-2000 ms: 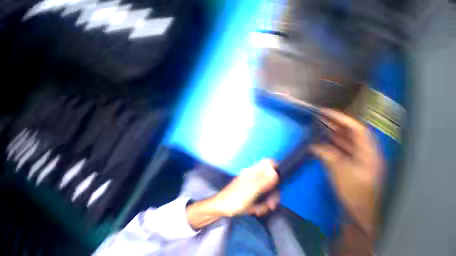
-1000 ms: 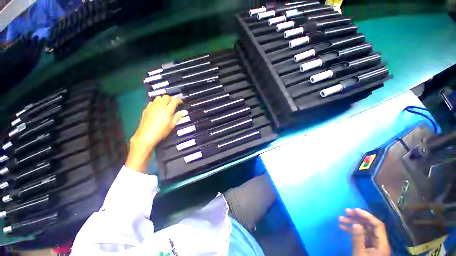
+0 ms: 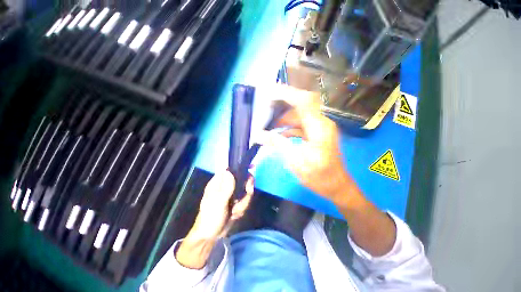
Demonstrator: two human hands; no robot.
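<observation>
My left hand is closed around the lower end of a black stick, which points up over the blue machine table. My right hand is blurred, just right of the stick, with its fingers curled around a short dark piece. Blur and glare hide whether that piece joins the stick. A short dark part also angles out beside the stick just above my left hand.
Black ribbed trays with silver-ended sticks stand at left, one lower and one upper. The press machine stands at the table's far side. Yellow warning labels are right of my right hand. Grey floor lies beyond.
The view has swung right from the trays to the machine table. My left hand has left the tray and now holds a stick. My right hand has come beside it, around a dark piece.
</observation>
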